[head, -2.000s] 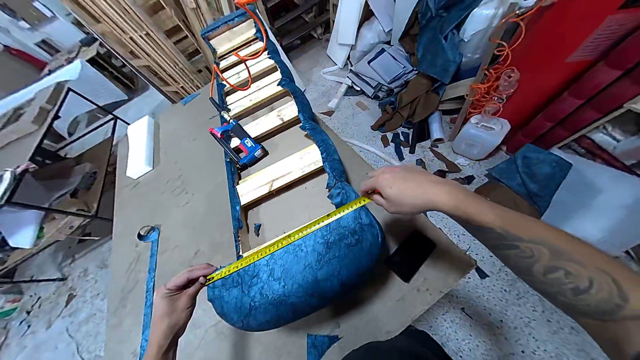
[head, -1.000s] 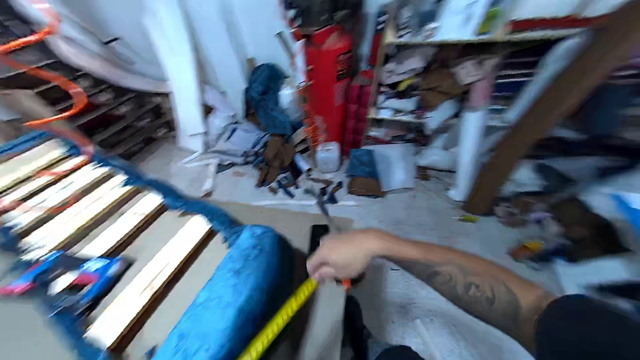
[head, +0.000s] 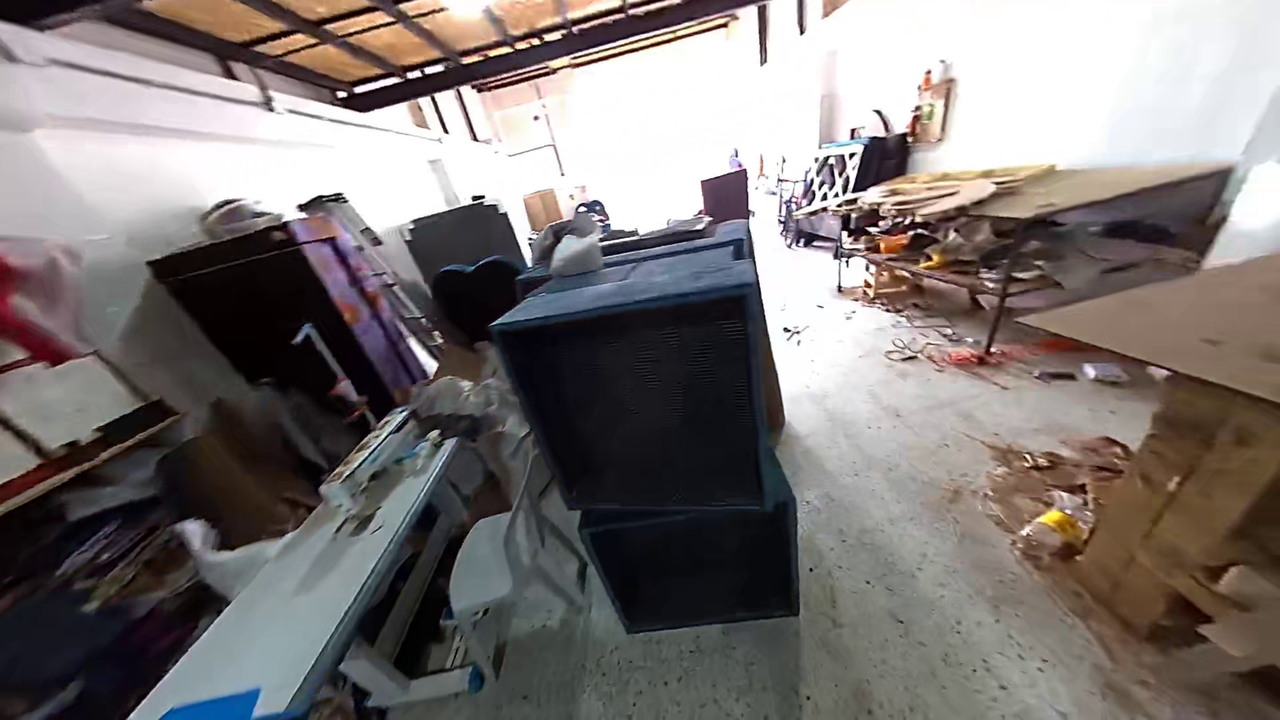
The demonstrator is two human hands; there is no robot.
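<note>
Neither my left hand nor my right hand shows in the head view now, so what they hold is hidden. The yellow tape measure and the blue upholstered frame are out of view as well. Straight ahead stand large dark blue box-shaped pieces [head: 640, 400], one on top of another, with further dark blue pieces behind them. To their left is a long white work table [head: 290, 600] with a machine-like object and scraps at its far end. A white plastic chair [head: 490, 570] stands between the table and the boxes. A piece of blue material [head: 215, 706] lies on the table's near end.
At the right, a board-topped bench [head: 1190, 320] juts in, with scraps and a plastic bottle [head: 1055, 528] on the floor beside it. Farther back stands a cluttered metal-legged table [head: 1000, 230]. A speckled floor [head: 860, 480] runs between these and the boxes. Dark cabinets line the left wall.
The view has swung far away from the blue upholstered frame. Both hands, seen earlier holding a yellow tape measure across its padded end, have left the view.
</note>
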